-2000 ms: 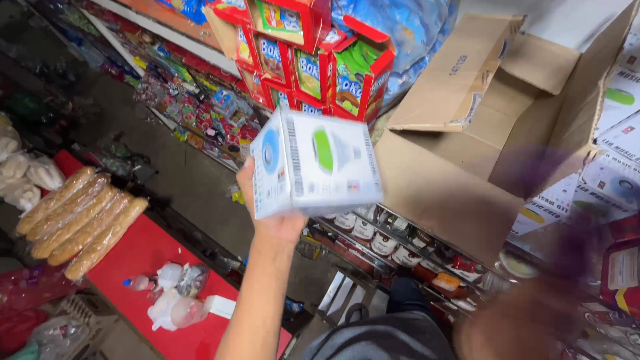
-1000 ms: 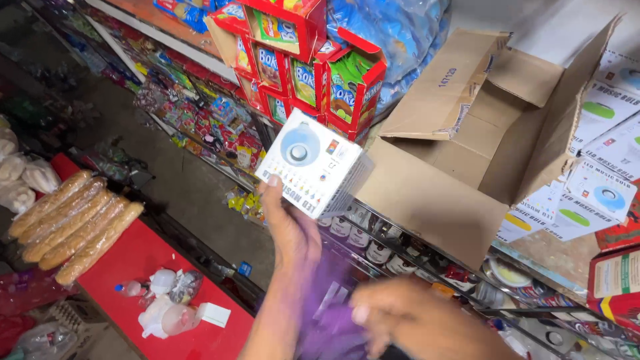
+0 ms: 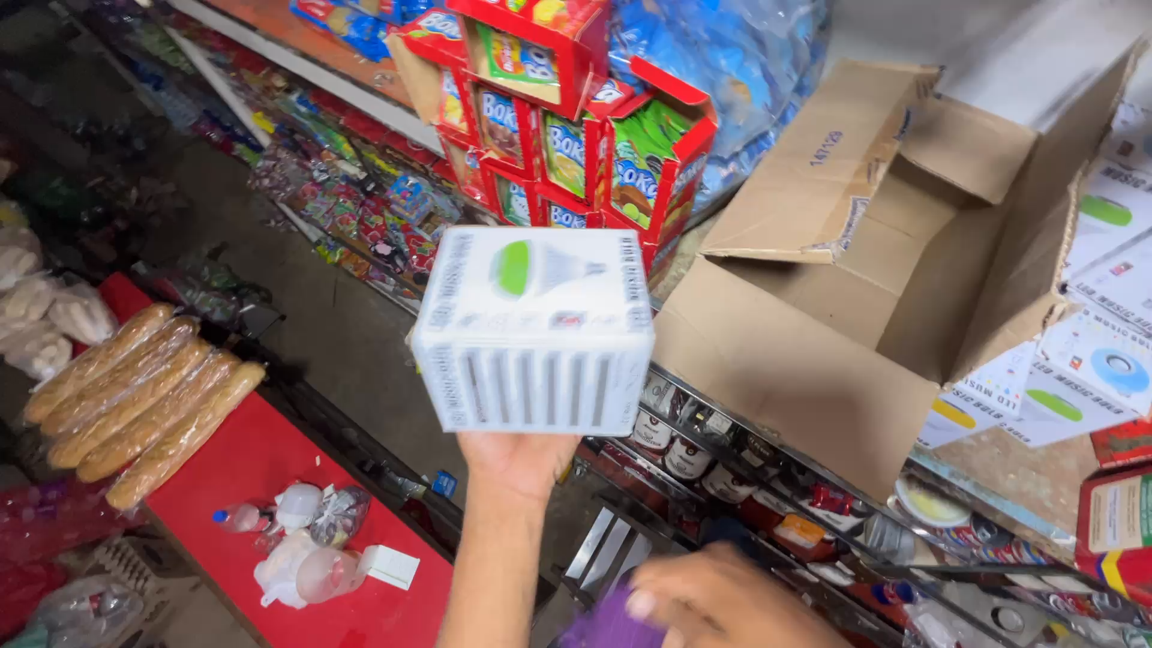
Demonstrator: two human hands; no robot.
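Observation:
My left hand (image 3: 517, 463) holds up a white light-bulb box (image 3: 540, 342) from below, at the middle of the view. The box bears a picture of a bulb with a green face; most of my fingers are hidden behind it. Low in the view, my right hand (image 3: 697, 589) is blurred, with its fingers curled at a purple cloth (image 3: 616, 621). To the right an open cardboard box (image 3: 796, 355) has its flaps folded outward. Beyond it lie several similar bulb boxes (image 3: 1075, 360).
Red drink-mix display boxes (image 3: 589, 162) are stacked behind the held box. Wrapped bread loaves (image 3: 148, 400) lie on the red tabletop (image 3: 216, 477) at left, with small bottles (image 3: 243, 517) nearby. Shelves of jars (image 3: 688, 454) run beneath the cardboard box.
The held bulb box has turned, from its blue-ring face one second ago to its green-bulb picture and striped side now. The purple cloth sits lower in view, beside my right hand.

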